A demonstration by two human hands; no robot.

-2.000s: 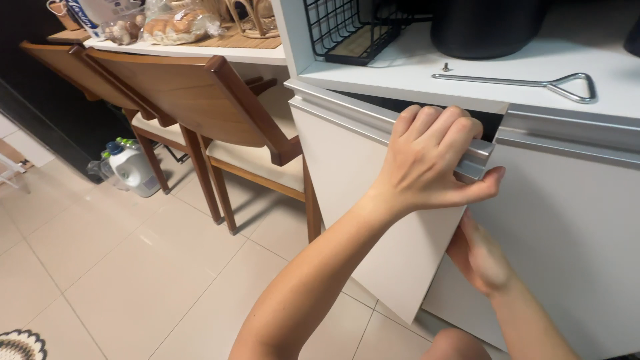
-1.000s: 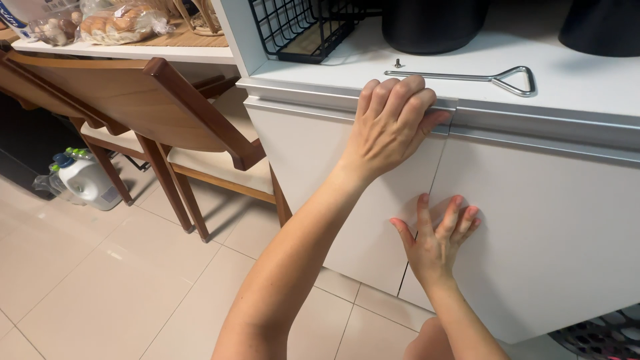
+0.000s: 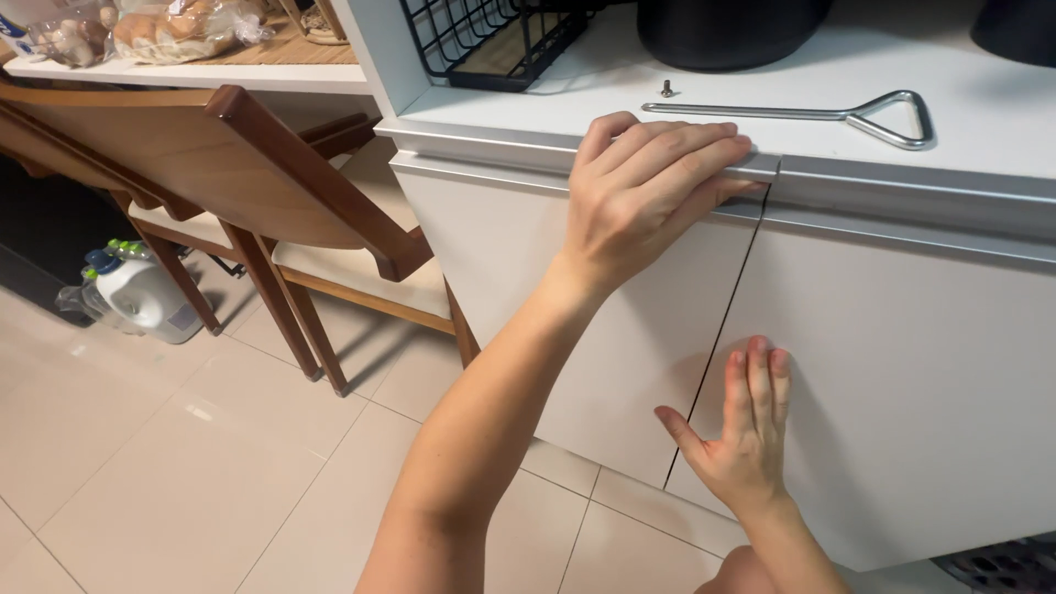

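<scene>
My left hand point(image 3: 635, 194) is at the cabinet's top edge. Its fingers curl over the upper aluminium edge strip point(image 3: 487, 147), and the thumb lies below it in the handle groove. The left white cabinet door point(image 3: 511, 256) sits in line with the right white door point(image 3: 916, 355), a thin dark gap between them. Lower down, my right hand point(image 3: 755, 437) rests with spread thumb against the doors, its fingers on the right one and its thumb tip across the gap. On the white shelf above lie a metal rod with a triangular handle point(image 3: 767, 111) and a small screw point(image 3: 667, 88).
A black wire basket point(image 3: 495, 82) and black containers point(image 3: 730, 33) stand on the shelf. Wooden chairs point(image 3: 313, 173) are at the left, beneath a table edge point(image 3: 289, 80) with bagged bread point(image 3: 177, 33). Plastic bottles point(image 3: 144, 293) stand on the tiled floor.
The left door stood ajar and has swung closed. My right hand has come from behind the door's edge onto the door fronts. My left hand has shifted onto the upper edge strip.
</scene>
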